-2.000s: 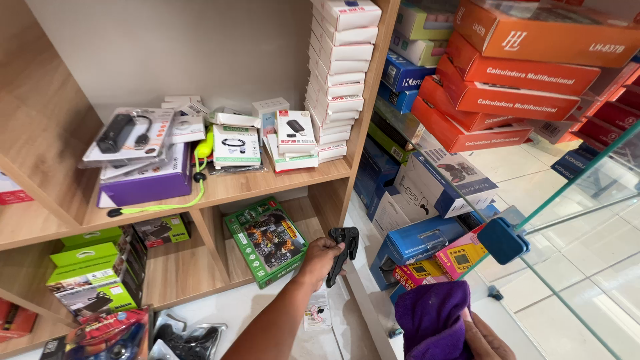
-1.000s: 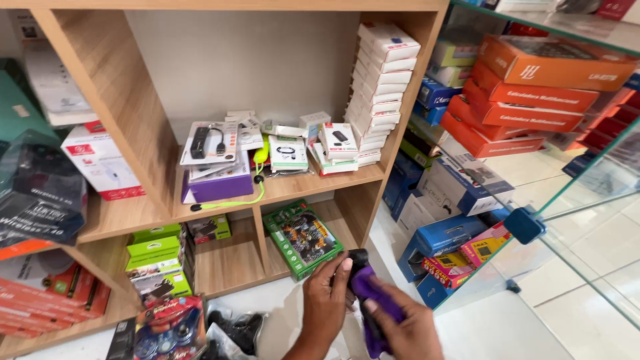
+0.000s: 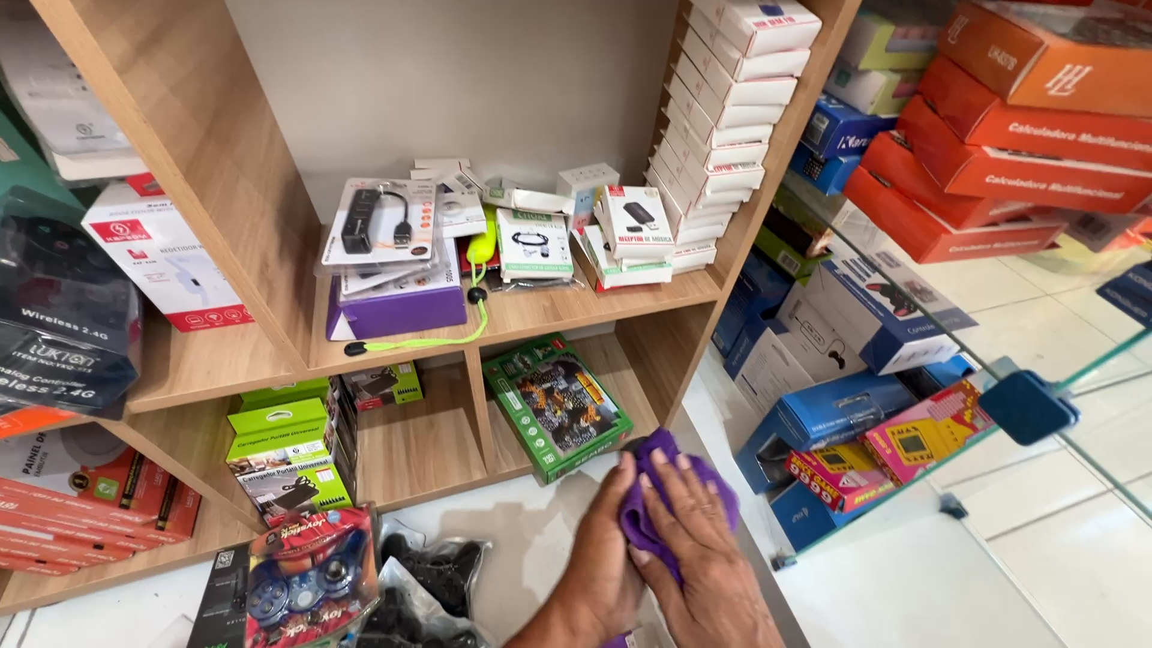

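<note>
A purple cloth [image 3: 675,504] is pressed between my two hands, low and right of centre in the head view. My right hand [image 3: 697,549] lies over the cloth with its fingers spread along it. From the left, my left hand [image 3: 605,549] closes around a black object [image 3: 643,443], of which only a dark edge shows above the fingers; the cloth and hands hide the rest. Just beyond my hands, a green boxed toy set [image 3: 562,405] leans in the lower shelf compartment.
A wooden shelf unit [image 3: 531,315] holds small packaged electronics and a tall stack of white boxes [image 3: 720,117]. Bagged black game controllers [image 3: 441,567] and a packaged blue joystick [image 3: 310,576] lie below. At right are a glass panel edge [image 3: 918,441] and orange calculator boxes [image 3: 1017,153].
My hands were apart, the left with the black object, the right with the purple cloth; now they are together and the cloth covers most of the object. The view has shifted.
</note>
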